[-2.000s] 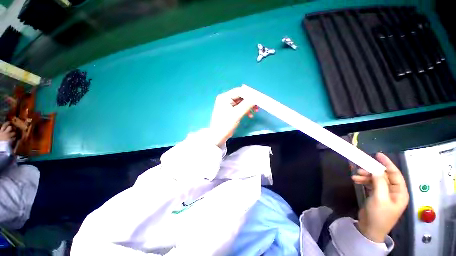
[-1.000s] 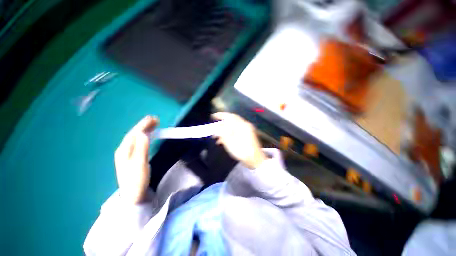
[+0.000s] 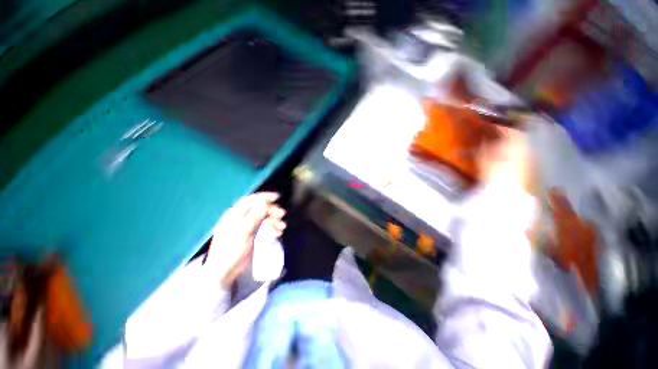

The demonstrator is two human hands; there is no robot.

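My left hand (image 3: 249, 229) is near the bench's front edge, its fingers curled around the white strip (image 3: 268, 252), whose end hangs down from the hand. My right hand (image 3: 511, 160) is blurred and reaches over the machine top to the orange-brown jig plate (image 3: 451, 137). Whether its fingers hold or touch the plate cannot be told. A tan sheet partly behind the right arm is too blurred to make out.
The black parts tray (image 3: 216, 94) lies on the teal bench (image 3: 177, 194). Two small silver hubs (image 3: 123, 155) lie left of it. The pale machine (image 3: 371, 137) stands to the right, with a second orange-brown plate (image 3: 573, 234). Another orange-brown jig (image 3: 66, 306) is at lower left.
The strip is no longer stretched between both hands; it hangs from my left hand. My right hand has let go of it and moved right, over the machine. The view has turned towards the machine.
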